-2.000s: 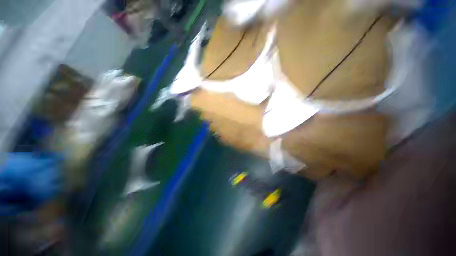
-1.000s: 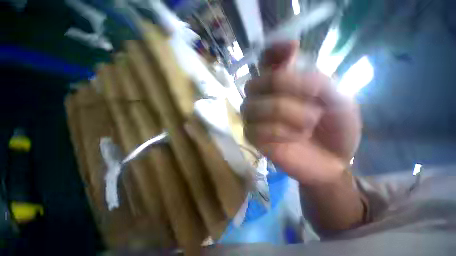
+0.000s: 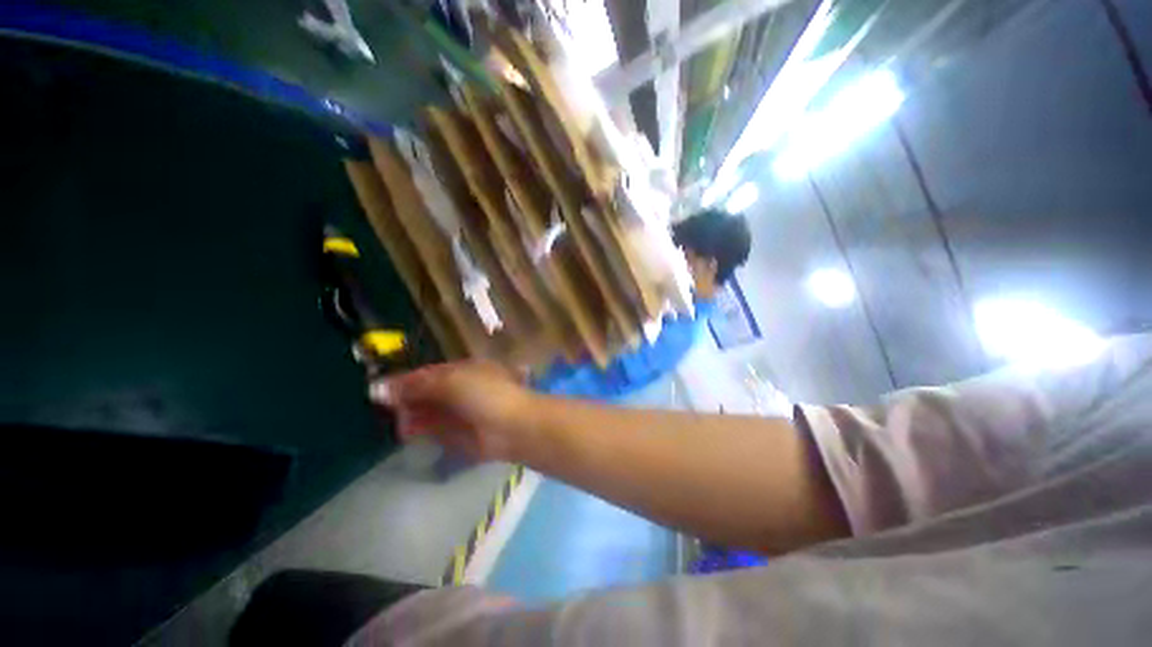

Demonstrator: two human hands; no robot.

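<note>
A bare hand, which looks like my right hand [image 3: 449, 411], reaches in from the right. Its fingertips are beside the lower yellow end of a black tool with yellow bands [image 3: 348, 297] on the dark green bench. The fingers are blurred, and I cannot tell if they hold it. A stack of bent cardboard sheets [image 3: 436, 272] stands just above the hand in the picture, with white plastic pieces [image 3: 478, 297] sticking out between the layers. My left hand is not in view.
The bench [image 3: 152, 253] has a blue edge strip [image 3: 190, 70]. A white piece [image 3: 337, 28] lies beyond it. A person in blue [image 3: 651, 360] is behind the stack. Yellow-black floor tape [image 3: 486, 525] runs by the blue floor [image 3: 588, 531]. The view is steeply tilted.
The hand has come down from in front of the stack to the black and yellow tool. The view has swung, so stack and tool appear further right and higher.
</note>
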